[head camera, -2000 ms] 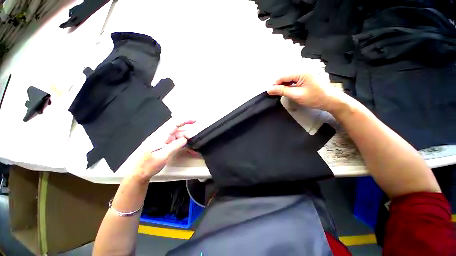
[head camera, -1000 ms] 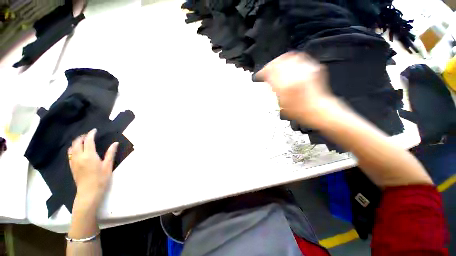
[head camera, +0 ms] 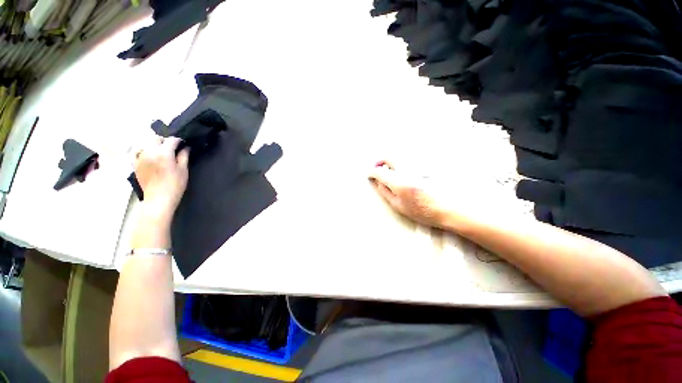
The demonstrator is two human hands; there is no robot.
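Note:
The left pile of black cut pieces [head camera: 224, 191] lies on the white-covered table, with a curved edge at its top and a tab on its right side. My left hand [head camera: 161, 170] grips a bunched black piece [head camera: 200, 131] on the pile's upper left; some of its fingertips are hidden in the folds. My right hand [head camera: 404, 196] is over the middle of the table, fingers curled together, with nothing visible in it. No black panel is at the table's front edge.
A large stack of overlapping black pieces [head camera: 621, 149] covers the right side. A small black scrap [head camera: 76, 163] lies far left, with black strips [head camera: 168, 28] at upper left. Below the table are a blue crate [head camera: 280, 351] and a brown box [head camera: 45, 314]. The grey apron [head camera: 404, 355] is in front.
The panel first held at the table edge is gone from both hands. My left hand has moved up the left pile and gripped a piece. My right hand has come away from the right stack.

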